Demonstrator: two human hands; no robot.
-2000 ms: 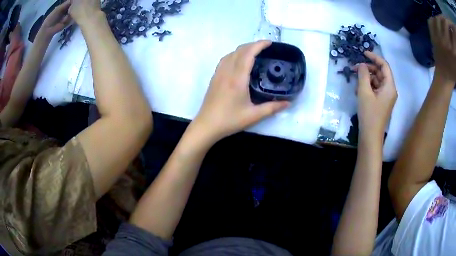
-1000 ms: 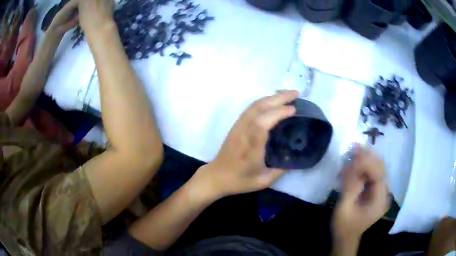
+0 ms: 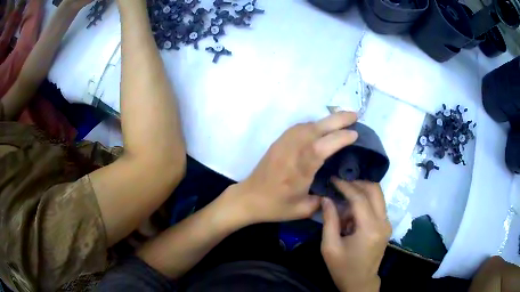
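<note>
My left hand holds a black plastic housing by its left side, a little above the near table edge. The open side is turned towards me and shows a round central post with a hole. My right hand is at the lower opening of the housing, its fingertips inside the rim. Whether these fingers grip a small part cannot be told; they hide the lower inside. A small pile of dark clips with pale dots lies to the right, with one single clip just below it.
A larger pile of clips lies at the upper left, beside another person's arm. Stacked housings stand at the back right and right edge. A dark green scrap lies at the near edge. Another arm shows at bottom right.
My right hand has moved left from the small pile to the housing's opening. The housing, in my left hand, now sits lower in view. The view has shifted, showing more stacked housings.
</note>
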